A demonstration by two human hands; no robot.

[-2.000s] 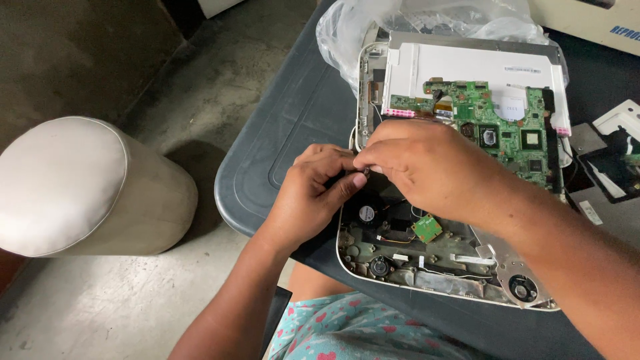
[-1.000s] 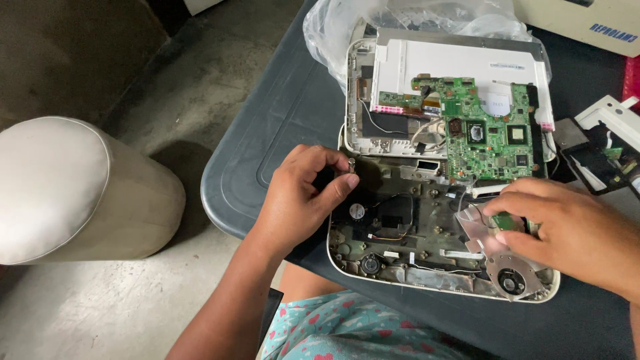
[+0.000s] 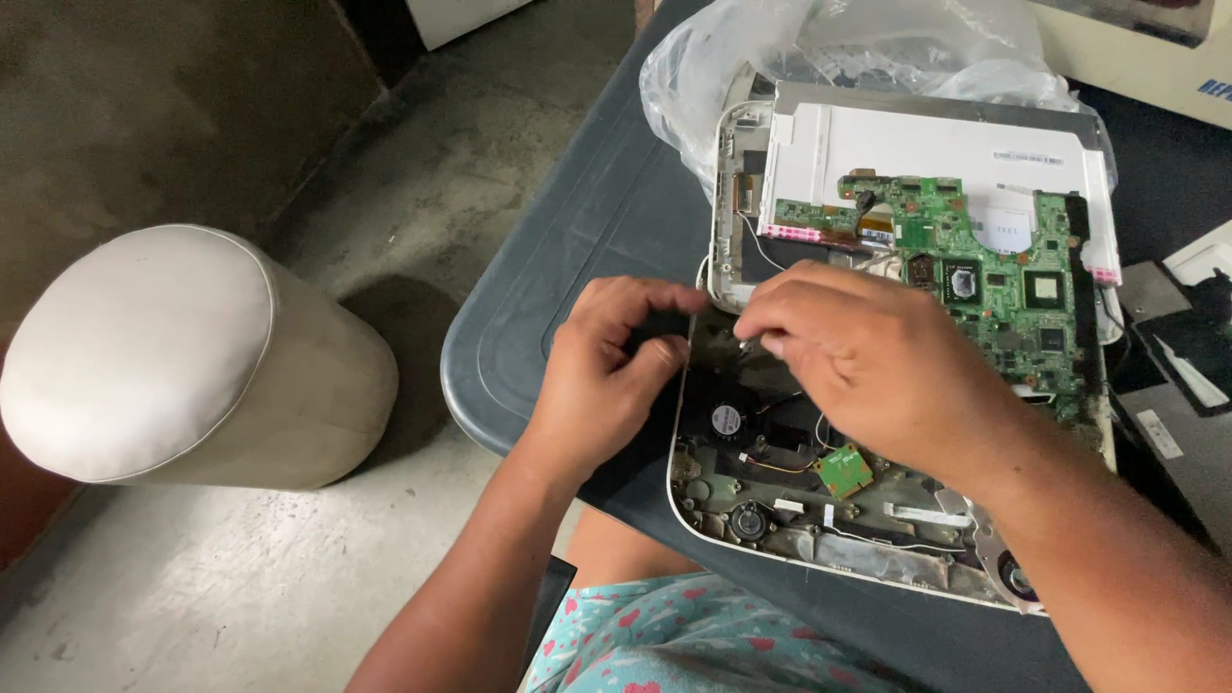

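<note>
An opened laptop's lower case (image 3: pixel 857 568) lies on the table before me, with a small green circuit board (image 3: pixel 844 471), a round fan or speaker (image 3: pixel 728 420) and thin wires in it. At its upper left edge my left hand (image 3: pixel 616 366) rests, thumb and index finger apart, with nothing seen between them. My right hand (image 3: pixel 857 356) is above the case with its fingertips pinched on a small metal part (image 3: pixel 745 344), too small to name. Behind the hands, a green motherboard (image 3: pixel 1001 279) lies over a white-backed display panel (image 3: pixel 924 154) on the lid frame (image 3: pixel 729 192).
The dark plastic table (image 3: pixel 539 260) has its rounded corner at the left. A clear plastic bag (image 3: pixel 693 87) sits behind the panel. Flat laptop parts (image 3: pixel 1165 356) lie at the right, and a beige box (image 3: pixel 1145 48) stands behind. A pale round stool (image 3: pixel 192 356) stands left.
My right hand has moved left from the small green board, which it was touching one second ago, to near my left hand. The green board now lies farther left in the case.
</note>
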